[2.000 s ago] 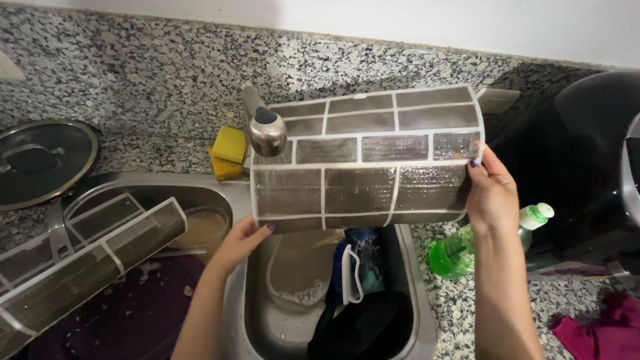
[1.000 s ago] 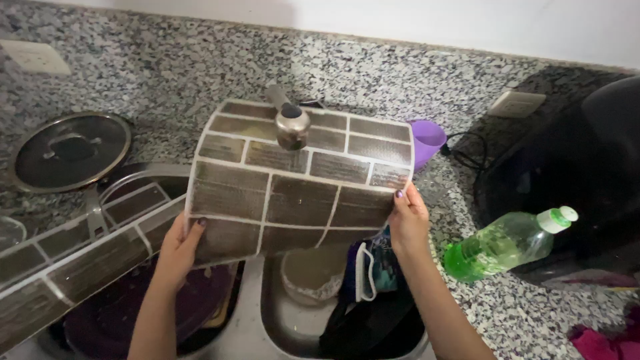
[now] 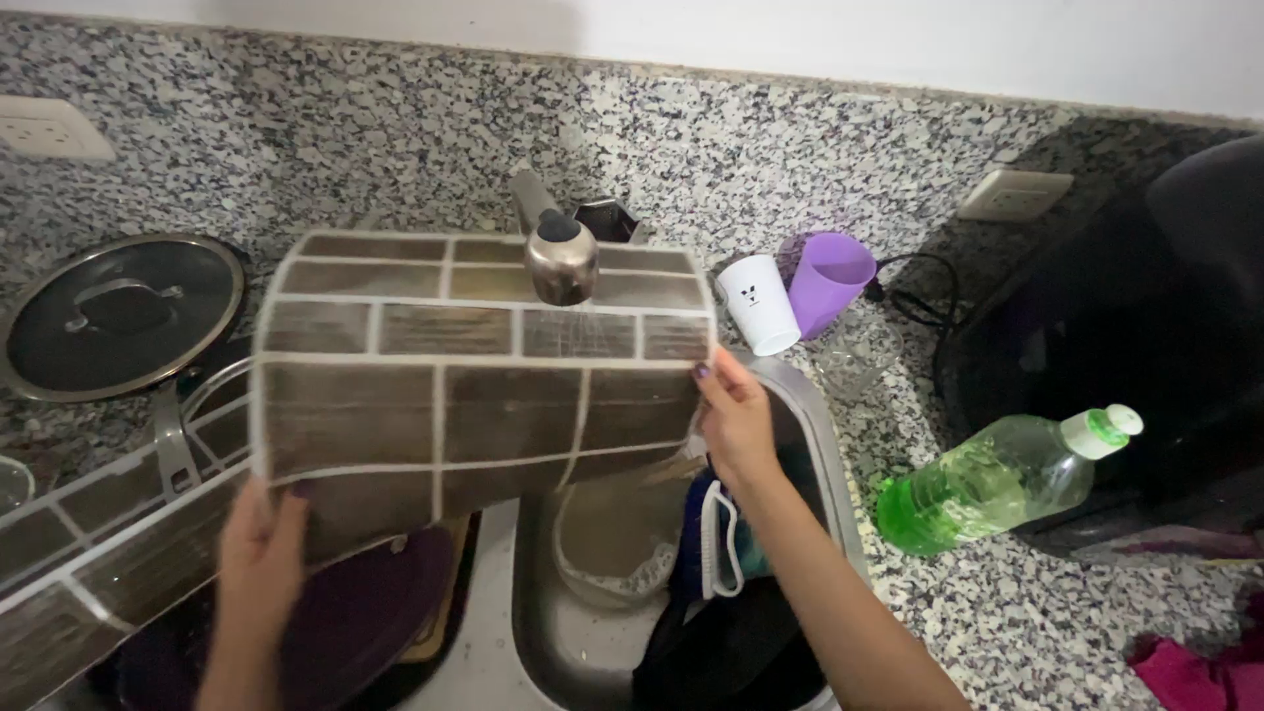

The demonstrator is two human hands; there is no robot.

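Both my hands hold a curved mesh filter panel with a white plastic grid frame (image 3: 509, 410) under the metal faucet head (image 3: 561, 262), and thin streams of water fall on it. My left hand (image 3: 259, 553) grips its lower left edge, somewhat blurred. At the right edge, my right hand (image 3: 733, 415) pinches the frame between thumb and fingers. A second filter panel (image 3: 148, 563) leans across the left basin. Below the held panel, a bowl of cloudy water (image 3: 617, 538) and dark cloth items (image 3: 741, 642) lie in the right steel basin (image 3: 573, 657).
A glass pan lid (image 3: 123, 331) leans at the left. White (image 3: 758, 304) and purple (image 3: 829, 281) cups stand behind the right basin. A bottle of green liquid (image 3: 997, 484) lies near a large black appliance (image 3: 1126, 365). Pink cloth (image 3: 1190, 671) sits at the lower right.
Both hands have shifted the held panel leftward relative to the faucet, so the water lands nearer its right side. The cups, hidden behind the panel at first, now show. The view has shifted.
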